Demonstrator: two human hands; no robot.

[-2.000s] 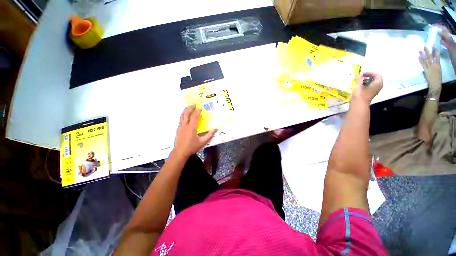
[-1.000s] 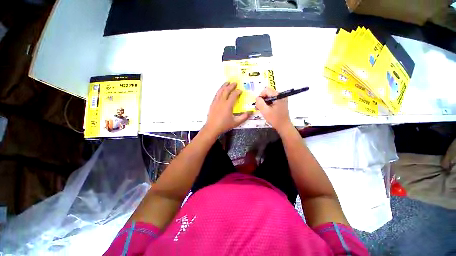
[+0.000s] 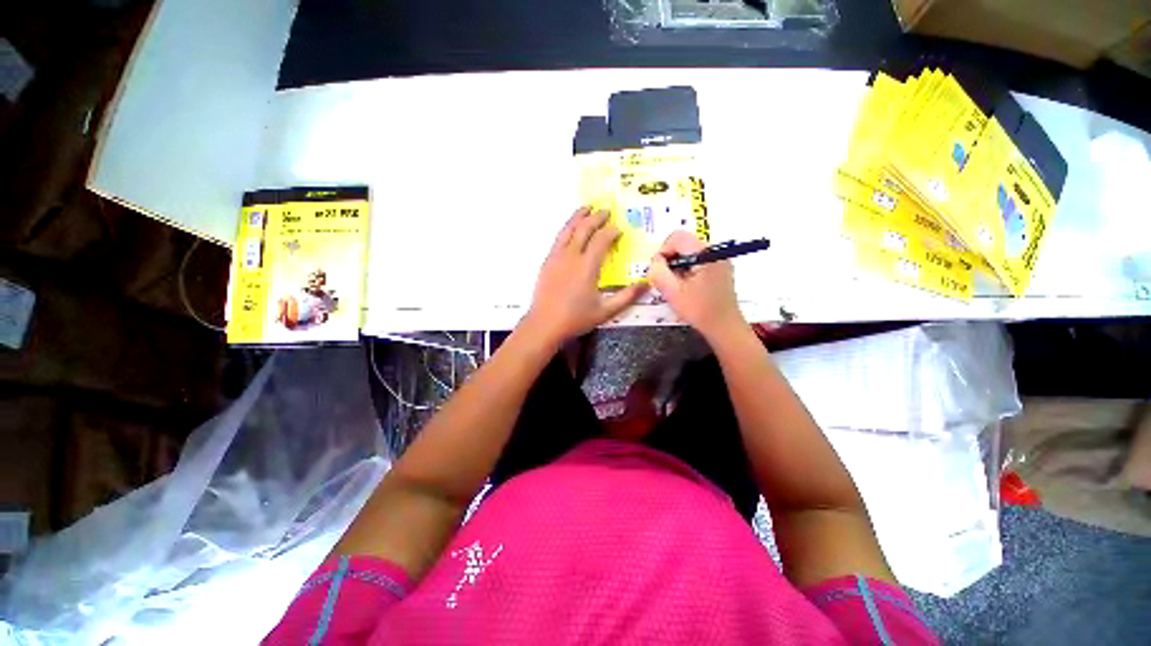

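A flat yellow retail box [image 3: 650,189] with black flaps lies on the white table in front of me. My left hand [image 3: 578,274] rests flat on its lower left edge, fingers spread. My right hand [image 3: 694,284] grips a black marker pen [image 3: 732,252], its tip end at the box's lower part; the tip is hidden by the fingers. Several flat yellow boxes [image 3: 953,177] with black flaps lie fanned out at the right. Another yellow box [image 3: 299,268] with a black top edge and a figure picture lies alone at the left.
A black strip [image 3: 442,38] runs along the table behind the boxes, with a clear plastic tray [image 3: 720,15] on it. A brown carton [image 3: 1022,28] stands at the back right. Translucent plastic [image 3: 215,505] hangs below left. White packing sheets [image 3: 903,467] lie below right.
Since two seconds ago, my right hand has come from the fanned boxes to the box in front of me. Over the last second, both hands stay there and the view shifts slightly.
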